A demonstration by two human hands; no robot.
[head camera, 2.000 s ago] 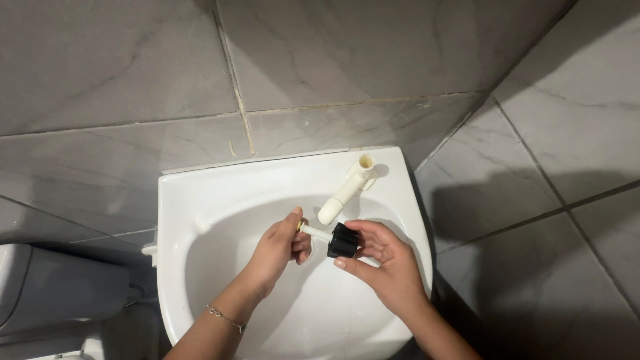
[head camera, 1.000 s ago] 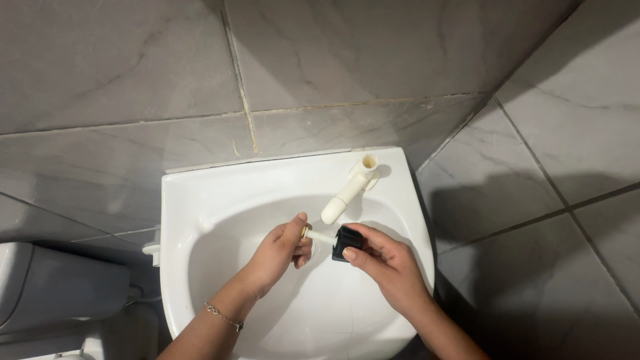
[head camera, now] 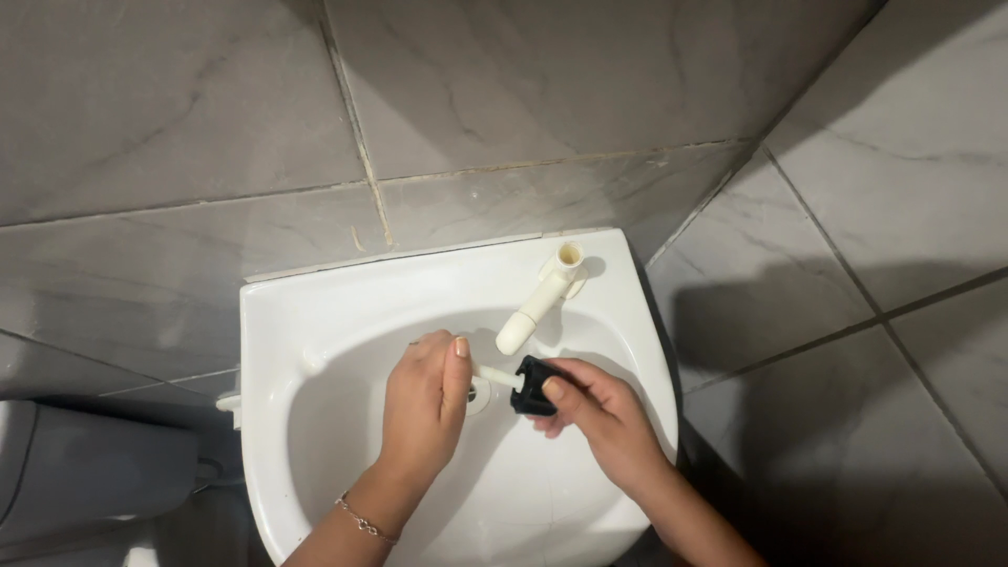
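Over the bowl of a white washbasin [head camera: 315,295], my left hand [head camera: 429,402] is closed around one end of a thin white plastic stem [head camera: 498,376]; its fingers hide that end. The stem's other end meets a black knob [head camera: 535,386], hollow on the side facing the stem. My right hand [head camera: 602,417] grips the knob between thumb and fingers. Just above both hands, a cream plastic tap body [head camera: 539,303] stands on the basin's back right corner, its top an open round socket and its spout pointing down and left. The basin's drain [head camera: 475,396] is partly hidden behind my left hand.
Grey marbled wall tiles [head camera: 504,87] rise behind the basin, and more tiles [head camera: 787,276] are on the right. A toilet cistern [head camera: 102,465] stands at the lower left. A small white fitting [head camera: 229,403] juts from the basin's left side.
My left hand has turned so that its back faces up and its fingers wrap the stem's end. The brass-coloured end seen earlier at those fingers is now hidden. My right hand still holds the knob.
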